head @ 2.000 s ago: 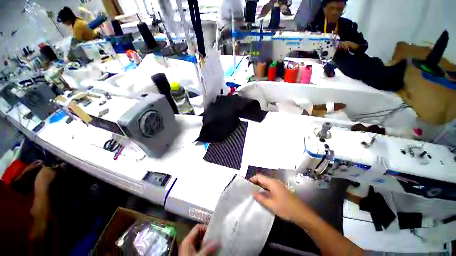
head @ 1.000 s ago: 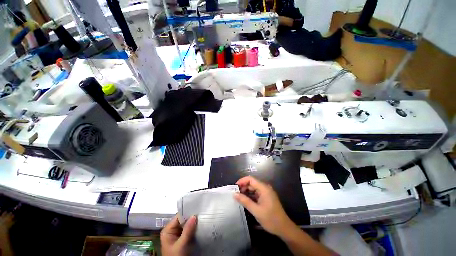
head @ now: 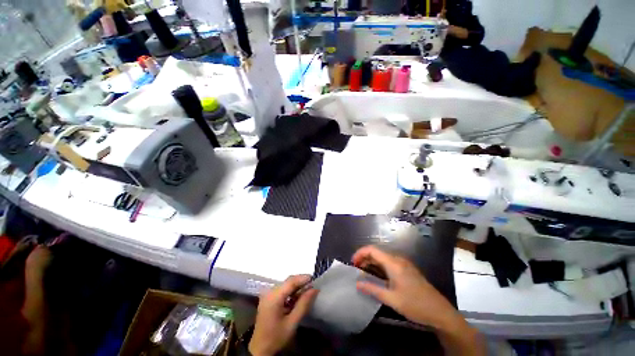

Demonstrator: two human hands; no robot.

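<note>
A grey-white paper pattern piece point(head: 341, 302) is held between my hands at the table's front edge. My left hand point(head: 282, 313) grips its left edge with thumb and fingers. My right hand point(head: 400, 285) holds its upper right side, fingers bent over it. A dark edge shows at the fingertips of both hands; I cannot tell if it is cloth under the paper. The black fabric panel point(head: 432, 261) lies flat behind and right of the paper, its rear edge by the needle area of the sewing machine point(head: 473, 188).
A black cloth bundle point(head: 289, 149) lies partly over a pinstriped piece point(head: 296, 195). Black scraps point(head: 501, 257) lie right of the panel. A grey motor end point(head: 174, 163) and capped bottle point(head: 217, 118) stand left. A cardboard box point(head: 139, 316) is below the table. Another person's arm point(head: 35, 292) shows lower left.
The view has shifted left since the last frame. The paper now shows a smaller, plainer, pointed face between my hands, where before it showed a larger face with printed lines. Both hands still grip it.
</note>
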